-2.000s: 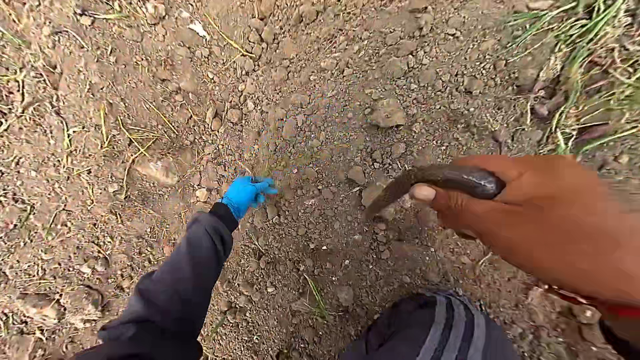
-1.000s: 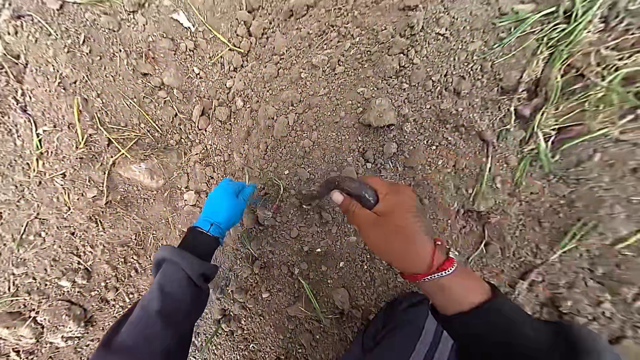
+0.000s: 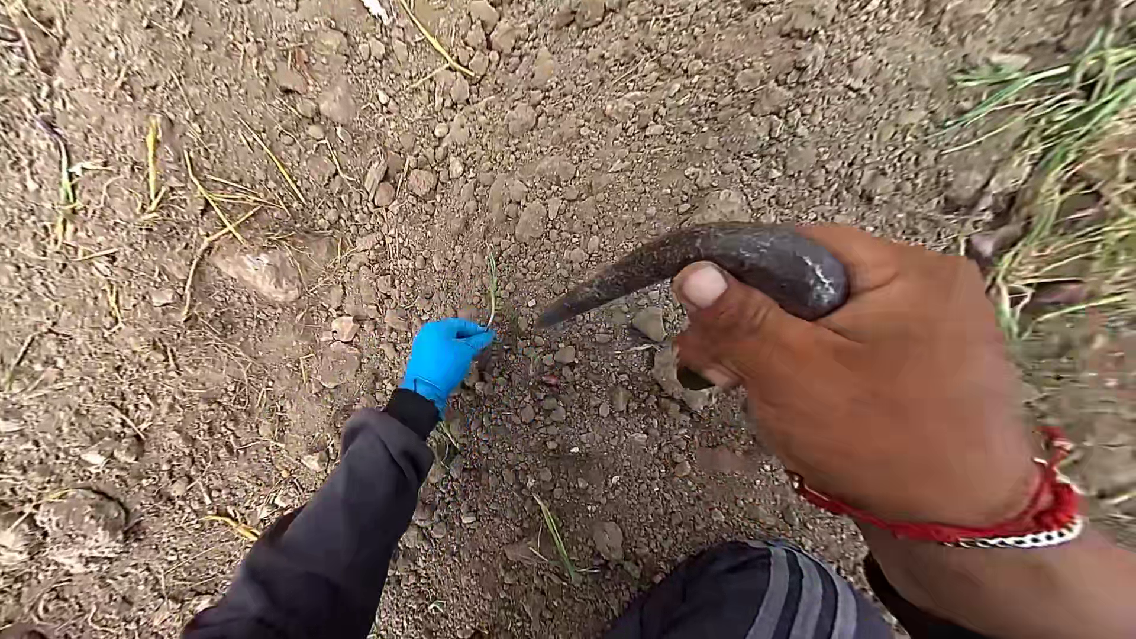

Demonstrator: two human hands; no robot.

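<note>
My left hand (image 3: 446,357), in a blue glove, is low over the soil and pinches a thin green seedling (image 3: 493,282) between thumb and fingertips. My right hand (image 3: 874,373), bare with a red cord and a chain at the wrist, is wrapped around a dark, curved, horn-shaped tool (image 3: 701,253). The tapered tip points left, a little to the right of the seedling. The tool's lower part is mostly hidden by my fingers. Whether the tip touches the ground cannot be told.
Pebbly soil (image 3: 568,204) lies all around. A clump of long green leaves (image 3: 1078,177) is at the right, a half-buried stone (image 3: 262,271) at the left. A small green shoot (image 3: 556,537) lies near my striped trouser knee (image 3: 763,595).
My right hand with the tool came in toward my left hand, then moved back up and to the right, nearer the camera. A green seedling now shows in my left fingers.
</note>
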